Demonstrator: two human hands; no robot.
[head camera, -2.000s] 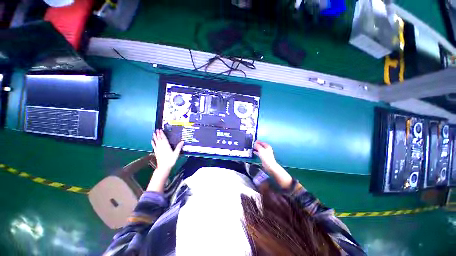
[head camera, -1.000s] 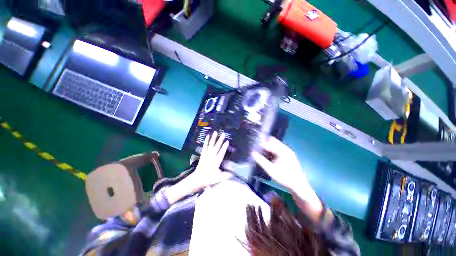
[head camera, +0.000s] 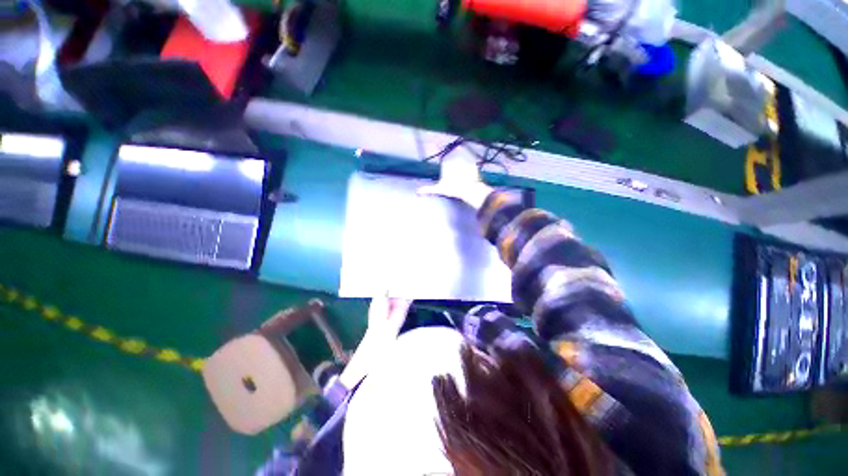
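A pale flat bottom cover (head camera: 409, 246) lies on the green bench in front of me, with a dark edge showing along its near side and far right corner. No circuitry shows. My left hand (head camera: 389, 314) is at the near edge of the panel, with its fingertips at the rim. My right hand (head camera: 459, 181) reaches across to the far edge, with its fingers spread on or just over the panel. My right sleeve hides the panel's right side. Whether either hand grips the panel is unclear.
An open laptop (head camera: 186, 206) stands to the left, with another at the far left. Several open laptop bases (head camera: 786, 316) sit at the right. A pale rail (head camera: 595, 177) and black cables (head camera: 493, 149) run behind the panel. A beige stool (head camera: 251, 383) is beside the bench.
The open base's circuitry is no longer visible, and a pale panel now shows there. My right hand has moved to the far edge. My left hand has moved back to the near edge.
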